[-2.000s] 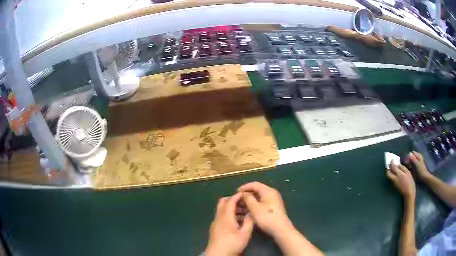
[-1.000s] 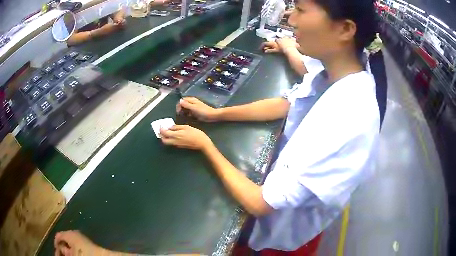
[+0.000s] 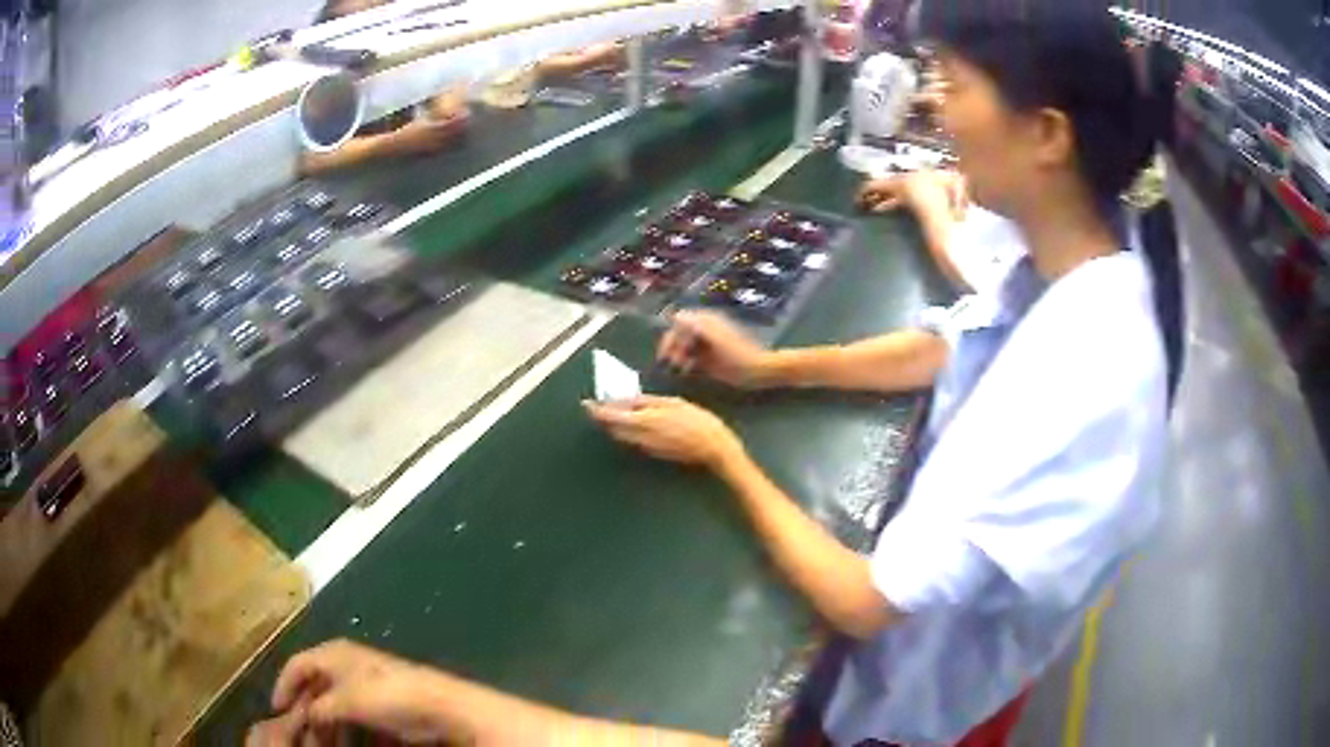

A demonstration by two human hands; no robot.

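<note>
My right hand is at the bottom left, over the green bench, with its fingers curled. Its fingertips are low and blurred, and I cannot tell whether they hold anything. A bit of skin at the bottom edge beside them may be my left hand, mostly cut off. The wooden board lies just beyond my hand, at the left. A dark handset lies on its far part.
A person in a pale blue top sits at the right, holding a small white card. Clear trays of dark devices lie beyond. A pale board is at centre left, beside more trays. A white shelf crosses above.
The view has swung right from the boards to the neighbouring person, then slightly back left. My hands, together at bottom centre before, now show at bottom left. The white card is now tilted up.
</note>
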